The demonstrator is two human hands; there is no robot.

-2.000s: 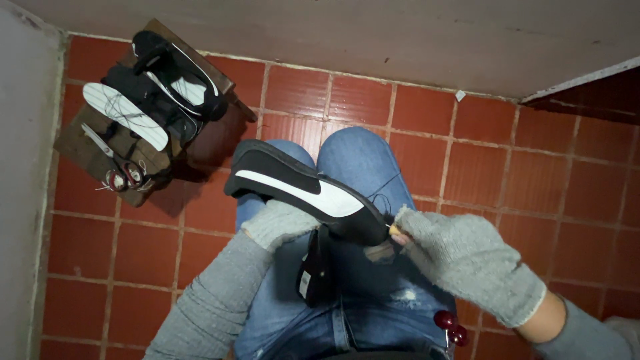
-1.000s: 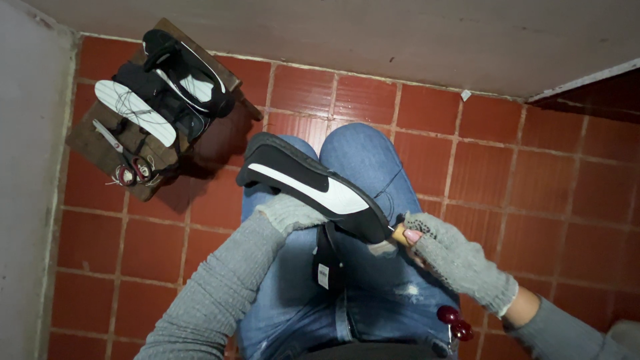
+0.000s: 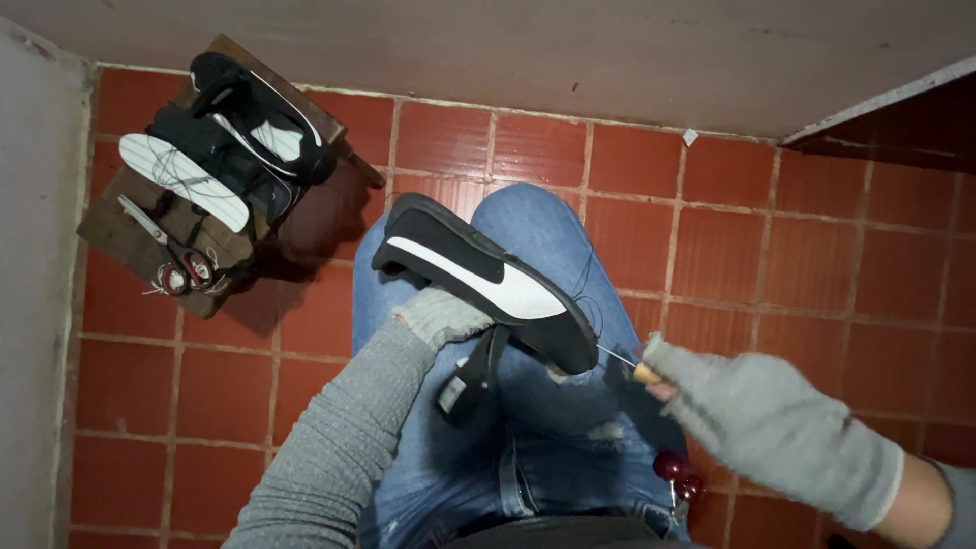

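Observation:
A black shoe (image 3: 488,282) with a white side stripe lies tilted over my denim-covered thighs. My left hand (image 3: 442,316), in a grey knit glove, holds it from beneath; the fingers are hidden behind the shoe. A black strap with a pale label (image 3: 451,393) hangs below it. My right hand (image 3: 717,404), in a fingerless grey glove, grips the yellowish handle of a sewing awl (image 3: 646,374). The awl's thin metal shaft reaches the shoe's end near the sole edge; whether its tip is inside cannot be told. Loose black thread (image 3: 591,293) trails beside the shoe over my thigh.
At the upper left, a low wooden stool (image 3: 126,229) bears another black shoe (image 3: 305,130), a white sole (image 3: 183,179) wound with dark thread, and scissors (image 3: 164,240). Walls border the red tiled floor (image 3: 724,252). Dark red beads (image 3: 679,473) hang by my hip.
Compared with one second ago, my right hand has moved a little away from the shoe, and more of the awl's metal shaft shows. My left hand still holds the shoe.

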